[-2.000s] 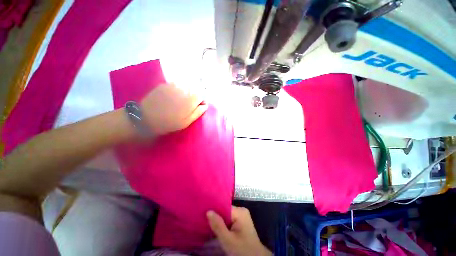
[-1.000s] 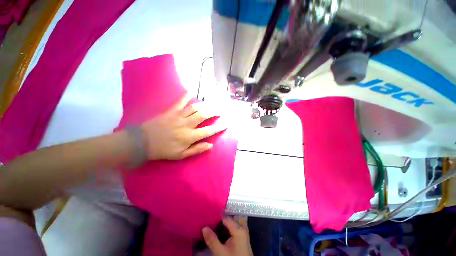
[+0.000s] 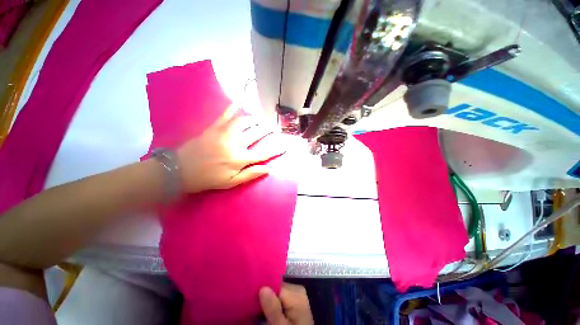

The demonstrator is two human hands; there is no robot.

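A bright pink fabric panel (image 3: 232, 235) lies on the white table left of the needle area and hangs over the front edge. My left hand (image 3: 226, 155) lies flat on it with fingers spread, fingertips at the glare by the needle. My right hand (image 3: 286, 306) pinches the panel's right edge below the table's front edge, partly cut off by the picture's bottom. The white sewing machine (image 3: 496, 117) with "JACK" lettering stands above right. Lamp glare hides the needle and presser foot.
A second pink piece (image 3: 416, 203) lies right of the needle, hanging over the front edge. A long pink strip (image 3: 70, 82) lies at the far left. A blue crate (image 3: 397, 306) of pink and pale scraps is below right. Green tubing (image 3: 469, 203) and cables run at the right.
Since two seconds ago my left hand has flattened with its fingers spread towards the needle. My right hand has moved slightly lower and left, with the panel's lower part. The camera view has also shifted.
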